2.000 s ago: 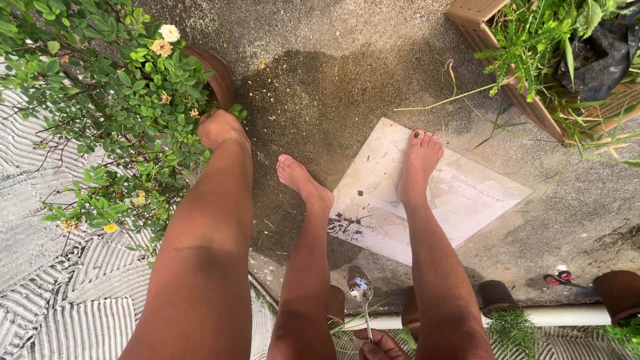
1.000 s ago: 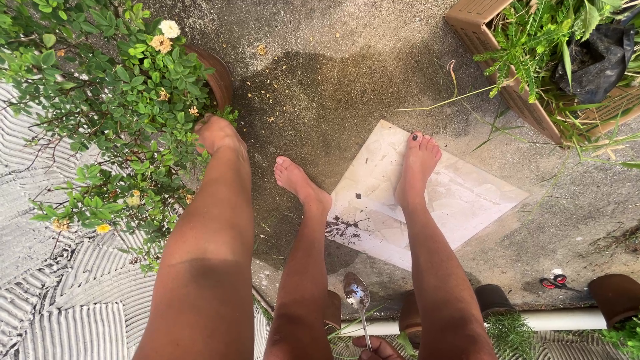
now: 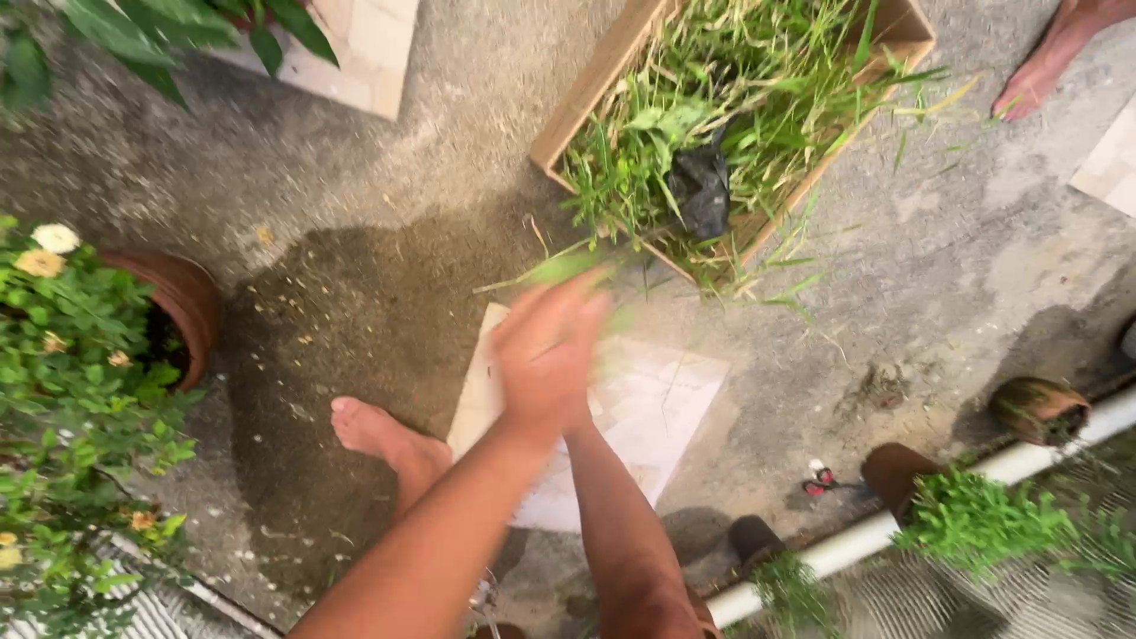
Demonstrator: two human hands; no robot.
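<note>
My left hand (image 3: 550,346), blurred by motion, is over the pale board (image 3: 692,382) on the concrete, just below the cardboard box (image 3: 586,106). Its fingers look closed around green plant bits (image 3: 568,266), whose blur shows past the fingertips and beside the hand. At the bottom edge a metal spoon (image 3: 486,595) shows in part behind my left forearm. My right hand is out of view. The box holds cut grass, weeds (image 3: 772,98) and a piece of black plastic (image 3: 701,191).
A potted flowering plant (image 3: 71,355) stands at left. Small pots (image 3: 1034,408) line a white pipe (image 3: 843,546) at lower right, near red-handled scissors (image 3: 821,482). Another person's bare foot (image 3: 1034,84) is at upper right. My own bare foot (image 3: 382,435) rests beside the board.
My left hand has left the flowering plant and moved right, over the board. My right hand, earlier holding the spoon, has gone out of view. The view has shifted right.
</note>
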